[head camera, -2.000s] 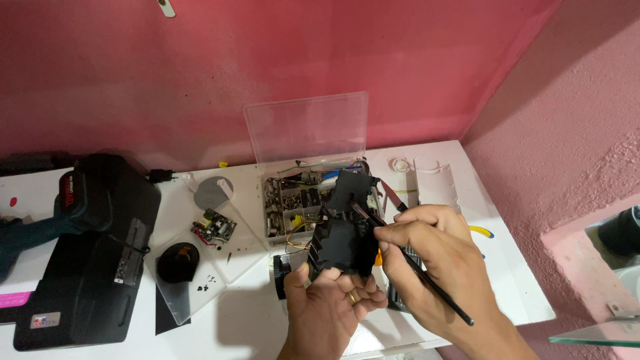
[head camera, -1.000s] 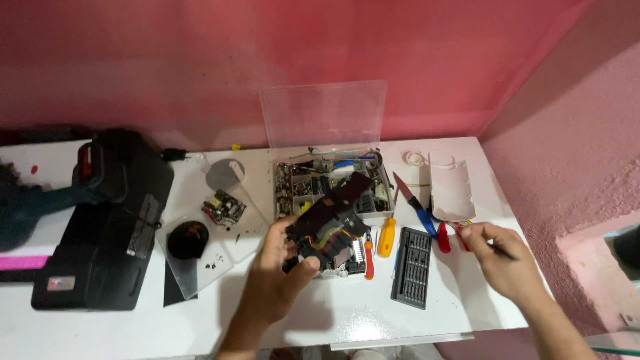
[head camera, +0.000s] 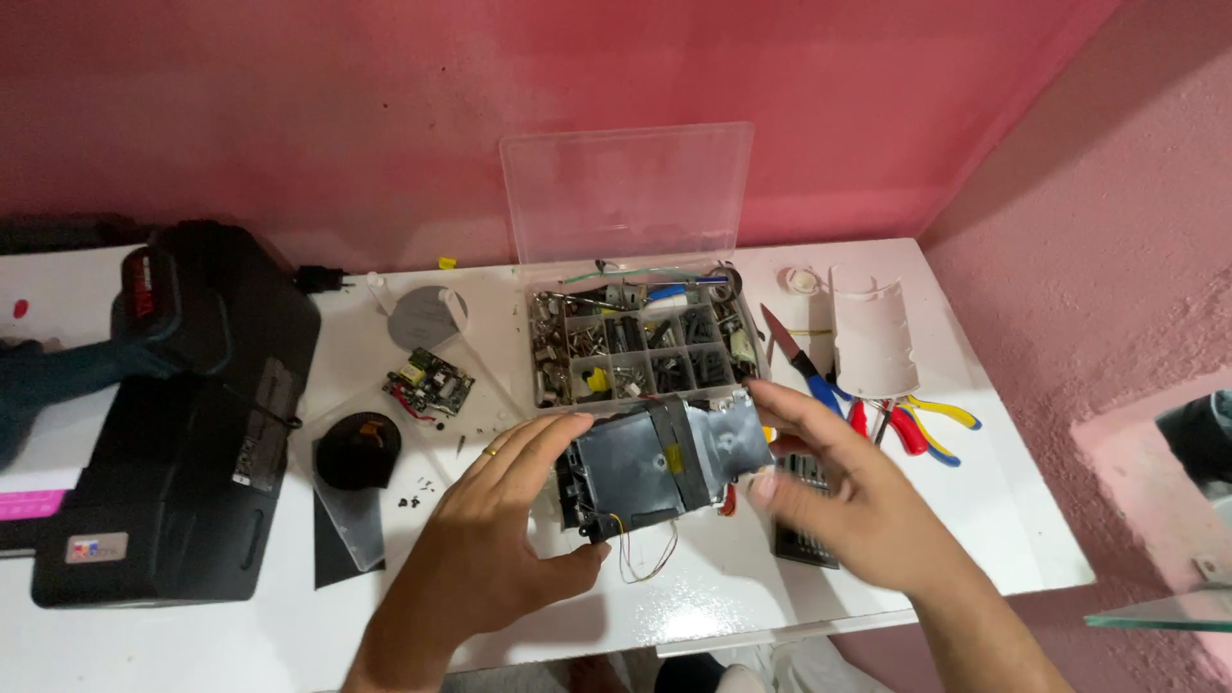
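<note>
A dark electronic device assembly (head camera: 626, 472) with a black strap of tape and thin loose wires is held above the table. My left hand (head camera: 500, 520) grips its left end between thumb and fingers. At its right end is my right hand (head camera: 837, 481), slightly blurred, fingers spread around the edge; whether it presses on the part is unclear. Behind the device stands a clear compartment organizer (head camera: 621, 358) full of screws and small parts, its lid raised. A black screwdriver bit case (head camera: 804, 553) lies partly hidden beneath my right hand.
Right: a knife (head camera: 784, 337), pliers with red handles (head camera: 905, 428), pliers with yellow-blue handles (head camera: 948, 414) and a white curved plastic shell (head camera: 874, 332). Left: a small circuit board (head camera: 430, 383), a black round part (head camera: 358, 450), a black printer-like machine (head camera: 192, 481) and a cordless power tool (head camera: 144, 318).
My right hand has come from the pliers at the right to the device's right end, and the dark tool it held no longer shows. The device has been turned to show another face.
</note>
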